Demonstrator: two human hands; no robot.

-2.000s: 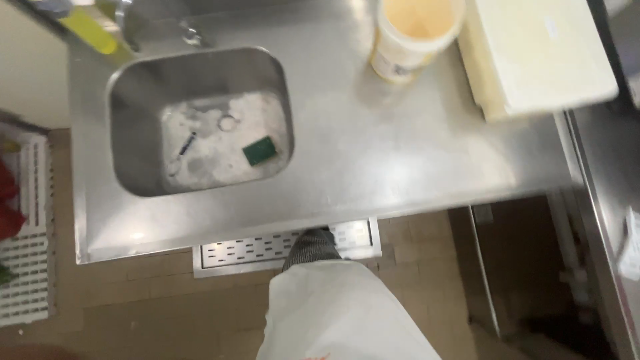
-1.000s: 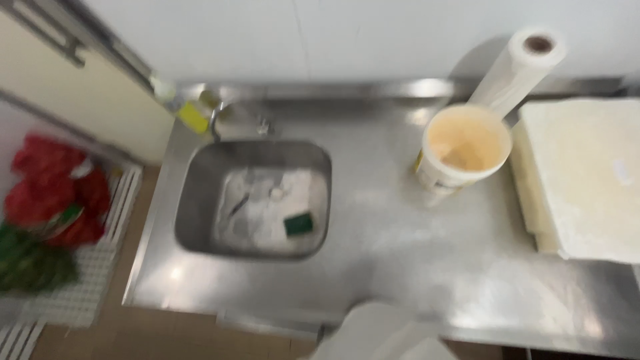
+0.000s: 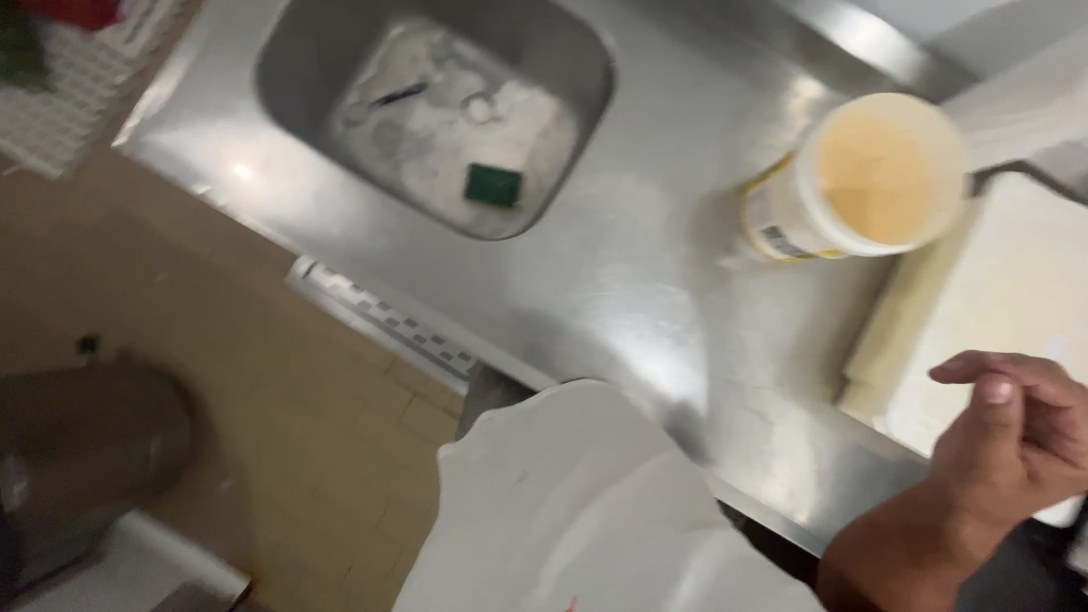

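Note:
My right hand (image 3: 1007, 425) reaches in from the lower right, over the near edge of a pale, flat-topped block or box (image 3: 1011, 314). Its fingers are loosely curled, the thumb near the index finger, with nothing seen in them; whether it touches the pale surface is unclear. Up and left of the hand, a white plastic tub (image 3: 812, 204) with pale orange contents stands on the stainless steel counter (image 3: 620, 280). In the steel sink (image 3: 297, 93) lie a green scouring pad (image 3: 493, 185) and a thin dark object (image 3: 399, 93). My left hand is out of view.
White cloth, apparently an apron (image 3: 578, 501), covers the bottom middle. Below the counter edge is a slotted metal floor grate (image 3: 387, 319). A dark rounded object (image 3: 93, 459) stands at lower left, and a white grid rack (image 3: 76, 119) at upper left.
My right hand has come into view at the right; neither earlier frame shows it. The view has turned and moved nearer to the counter.

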